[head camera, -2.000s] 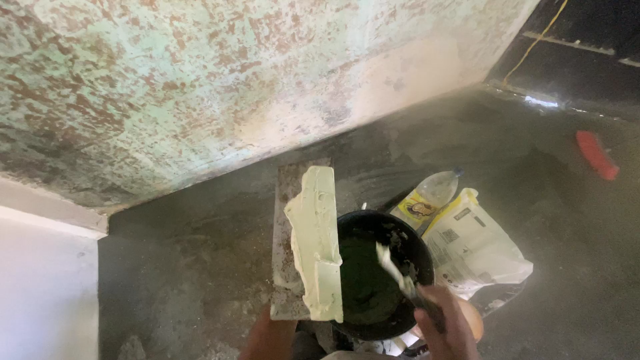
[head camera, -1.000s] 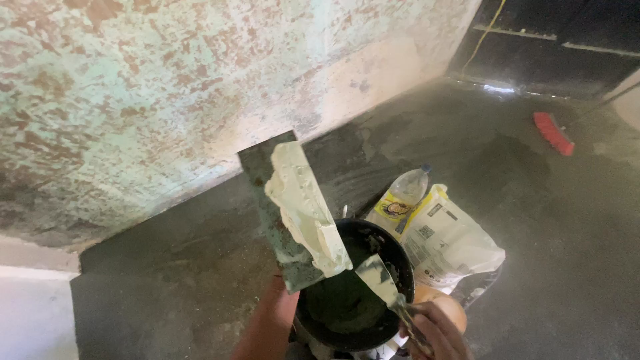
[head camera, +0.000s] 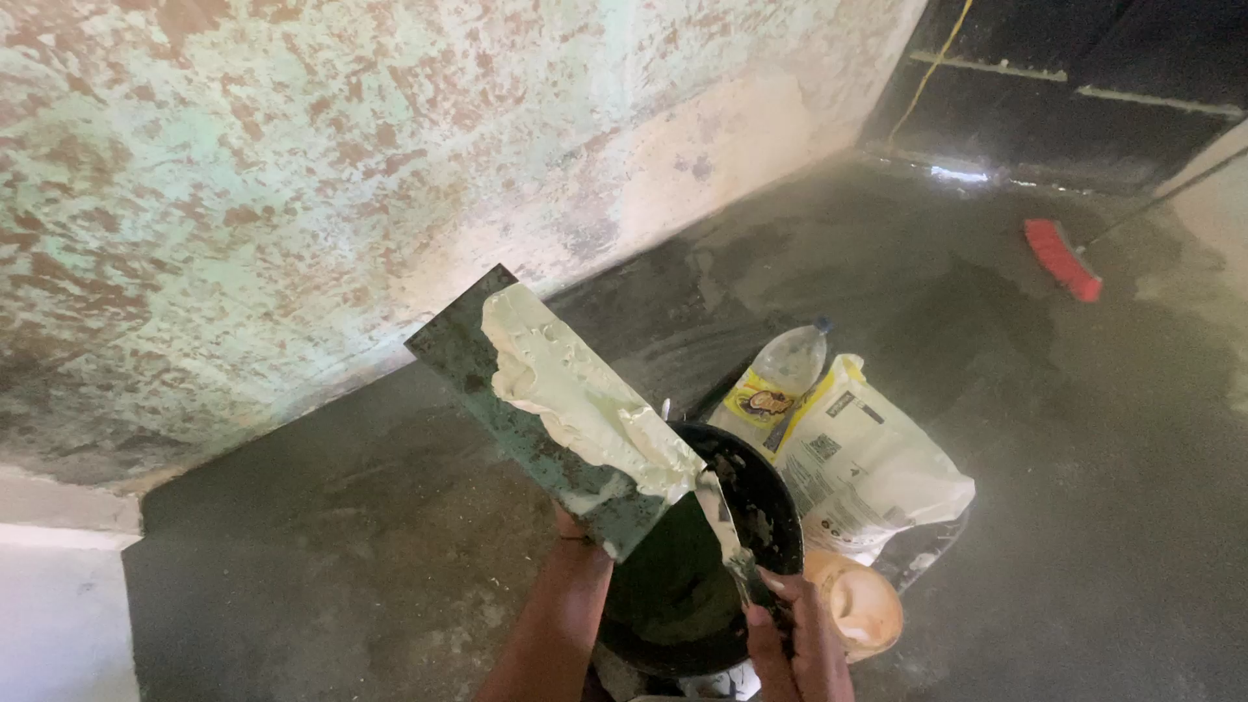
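My left hand (head camera: 571, 525) is mostly hidden beneath a flat metal plastering trowel (head camera: 546, 444), which it holds up with its face tilted. A thick band of pale cream plaster or putty (head camera: 575, 390) lies along the trowel's right edge. In my right hand (head camera: 795, 629) is a putty knife (head camera: 726, 531), its blade smeared with the same material and its tip at the trowel's lower right corner. Both tools are over a black bucket (head camera: 785, 507), whose inner wall carries dried splashes. The trowel covers part of the bucket's rim.
Right of the bucket stand a clear plastic bottle (head camera: 792, 359), a white printed bag (head camera: 877, 468) and an orange-toned tub (head camera: 863, 609). A red broom (head camera: 1063, 260) rests on the grey floor (head camera: 341, 585). A patchy wall (head camera: 390, 175) runs along the left; a dark door (head camera: 1072, 88) is at the back.
The trowel has turned, its far end swinging to the left. The putty knife has moved out of the bucket's opening to the trowel's lower corner.
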